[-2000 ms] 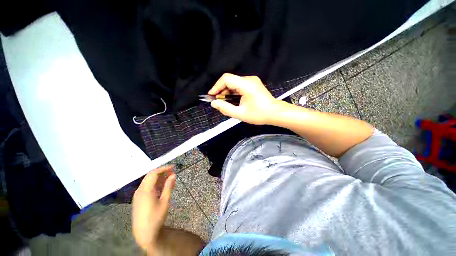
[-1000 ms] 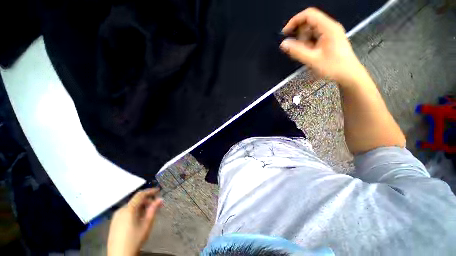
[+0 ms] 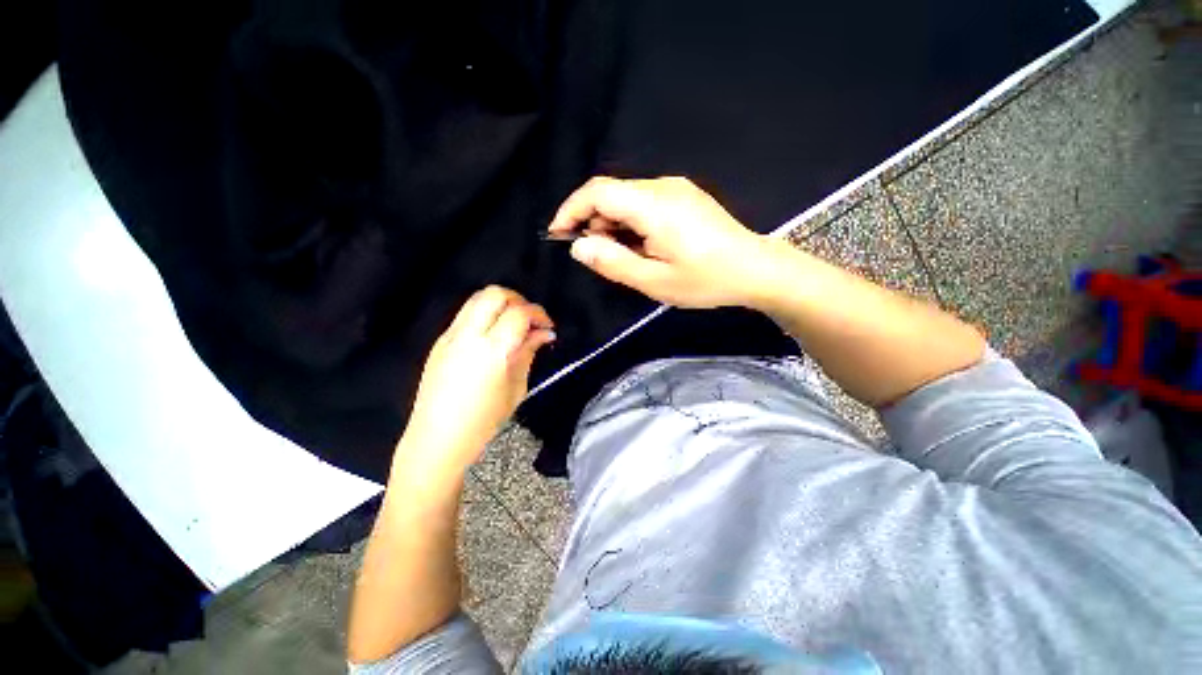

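A large plain black garment (image 3: pixel 435 158) lies spread over the white table (image 3: pixel 112 356), its edge running along the table's near edge. My right hand (image 3: pixel 659 244) is over the cloth, closed around small thread snips (image 3: pixel 560 236) whose dark tips poke out past the fingertips. My left hand (image 3: pixel 481 363) is on the garment near the table edge, below and left of my right hand. Its thumb and fingertips are pinched together at the cloth; the dark fabric between them is hard to make out.
A red and blue plastic stool (image 3: pixel 1147 330) stands on the speckled floor (image 3: pixel 982 198) at the right. Other dark cloth (image 3: pixel 99 541) hangs at the far left. Black cloth also shows between the table edge and my grey shirt (image 3: pixel 791 514).
The checked strip and pale thread seen two seconds ago no longer show; plain black cloth covers that area. My left hand has moved up onto the garment. My right hand has come back from the upper right.
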